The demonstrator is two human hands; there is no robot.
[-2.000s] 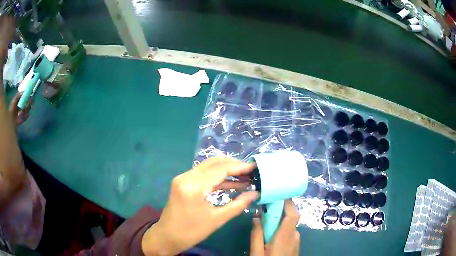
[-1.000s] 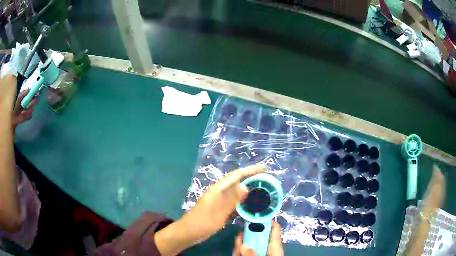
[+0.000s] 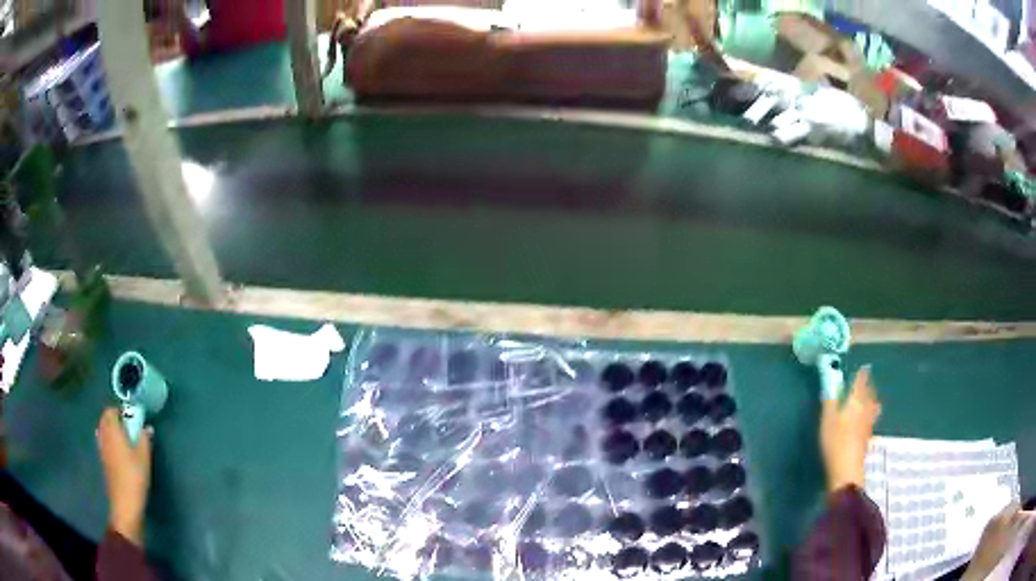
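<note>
My left hand (image 3: 123, 471) is at the far left and holds a mint-green handheld fan (image 3: 140, 386) by its handle, with the round, dark-centred end of the head showing. My right hand (image 3: 847, 437) is at the right, its fingers at the handle of a second mint-green fan (image 3: 827, 340), whose head is over the pale rail's edge. Between them lies a clear blister tray (image 3: 543, 454) with rows of black discs (image 3: 661, 445). Wrinkled shiny film covers its left and middle part. A white crumpled wipe (image 3: 293, 353) lies beyond the tray's upper left corner.
White sheets with grey circles (image 3: 937, 499) lie at the lower right, with another person's hand (image 3: 1002, 542) beside them. A pale rail (image 3: 500, 313) and upright post (image 3: 170, 204) border the dark green conveyor (image 3: 511, 227). Cartons and clutter (image 3: 835, 114) stand beyond. A green fixture (image 3: 85, 323) is at far left.
The view has tilted up. My hands have moved apart from over the tray, one fan now in the left hand. My right hand has moved out to a fan at the right.
</note>
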